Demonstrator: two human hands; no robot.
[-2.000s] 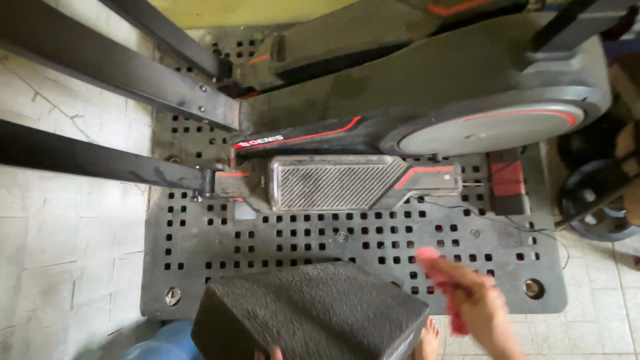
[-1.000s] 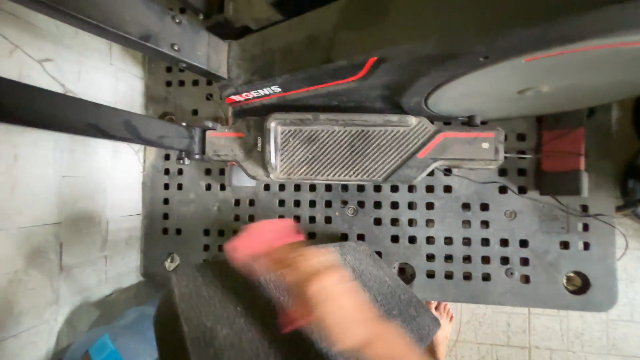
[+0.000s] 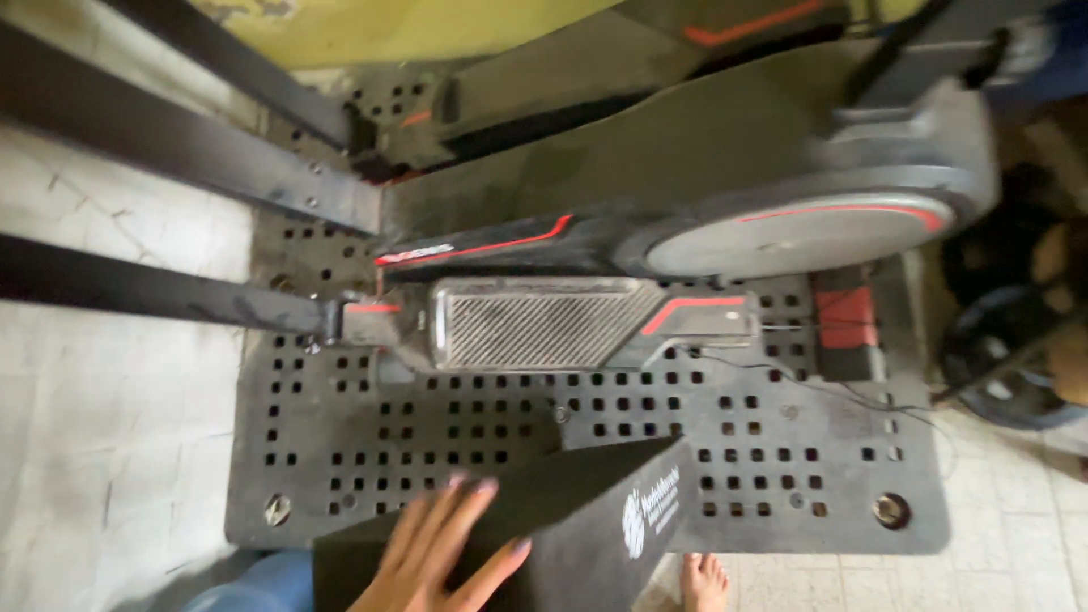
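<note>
A black box or block (image 3: 595, 535) with white printing on one side stands tilted at the bottom middle. My left hand (image 3: 442, 548) lies across it, fingers spread and slightly blurred, the thumb towards the printed side. Whether its fingertips grip the box cannot be told. My right hand is out of view, and the pink cloth does not show. Beyond the box is an elliptical trainer with a ribbed foot pedal (image 3: 544, 327), a dark housing with red trim (image 3: 527, 204) and a grey round disc (image 3: 799, 234).
The machine stands on a perforated black plastic platform (image 3: 476, 438). Dark metal bars (image 3: 161, 285) slant in from the left. A thin cable (image 3: 790, 382) trails at right, near a black-and-red block (image 3: 844, 327). Round dark objects (image 3: 1007, 365) lie farther right. A bare foot (image 3: 704, 582) shows below the platform.
My right hand, earlier over the box with a pink cloth, has gone out of view. More of my left hand now shows on the box. The box has turned, and its printed side shows.
</note>
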